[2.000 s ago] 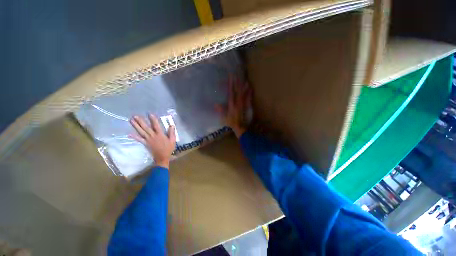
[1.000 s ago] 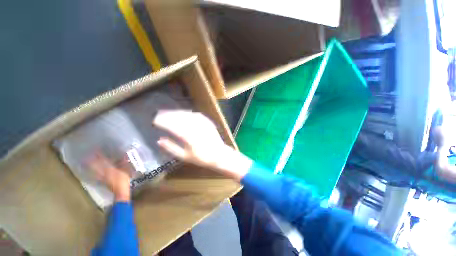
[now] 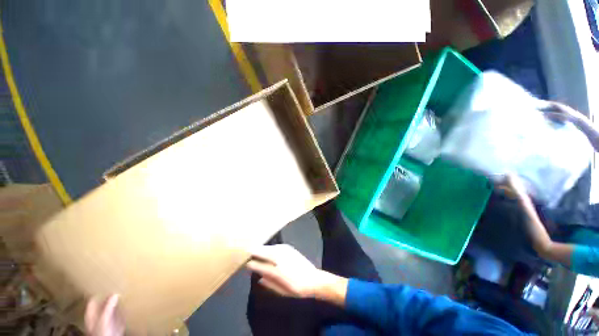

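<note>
A large tan cardboard sheet [image 3: 151, 230], bright with glare, lies tilted over the open carton [image 3: 309, 141] and covers most of its opening. Its lower left end reaches out past the carton. My left hand [image 3: 105, 318] is at the sheet's lower left, cut off by the bottom edge, with its fingers on the cardboard. My right hand [image 3: 289, 270] grips the sheet's near edge, thumb and fingers closed on it. The bagged product inside the carton is hidden by the sheet.
A green tote [image 3: 430, 246] right of the carton holds bagged goods [image 3: 399, 190]. Another person's hands [image 3: 515, 190] hold a large blurred white bag [image 3: 519, 138] over its right side. A second open carton [image 3: 358, 69] stands behind with white-looking pads [image 3: 328, 20] on top. Yellow floor lines [image 3: 33, 134] are at the left.
My hands have left the bagged product inside the carton and now hold a cardboard sheet over it. The view has shifted to show more of the tote, and another person's hands with a bag have appeared.
</note>
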